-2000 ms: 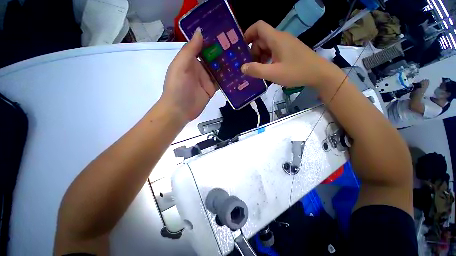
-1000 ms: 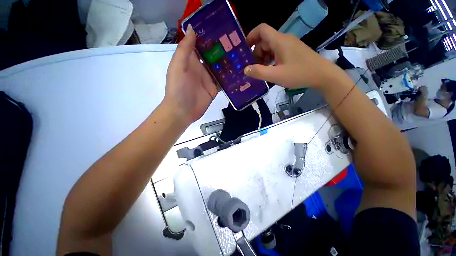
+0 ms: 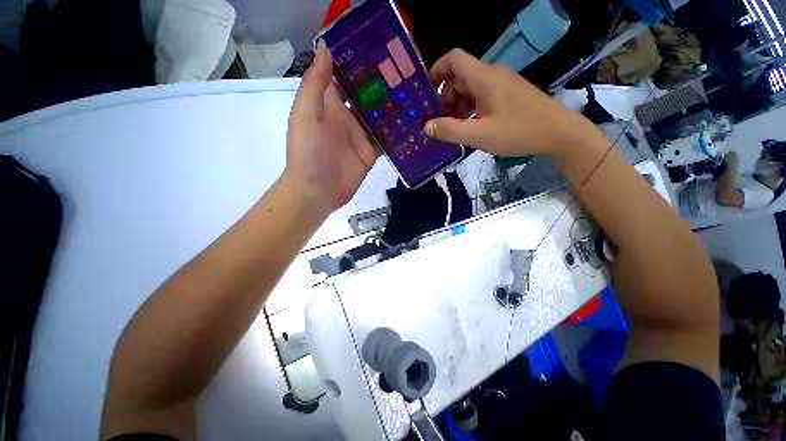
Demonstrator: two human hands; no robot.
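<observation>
A smartphone [image 3: 389,95] with a lit purple screen, a green tile and pink bars is held tilted above the sewing machine head. My left hand [image 3: 332,142] grips its left edge, thumb at the upper left corner. My right hand [image 3: 483,103] is at its right edge, fingers partly hidden behind it, thumb over the lower screen. A white cable [image 3: 447,200] runs down from the phone's lower end. Black fabric [image 3: 422,209] lies below the phone, behind the machine head.
The white sewing machine head [image 3: 448,319] with grey knobs [image 3: 407,366] lies below my hands. The white table [image 3: 155,172] curves to the left, with a black bag or case [image 3: 26,258] at its edge. Blue crates [image 3: 603,332] are below. A person [image 3: 748,183] sits at far right.
The pink bars on the phone screen have changed shape, the left one shorter and the right one taller. Both hands keep their hold. The view has shifted slightly.
</observation>
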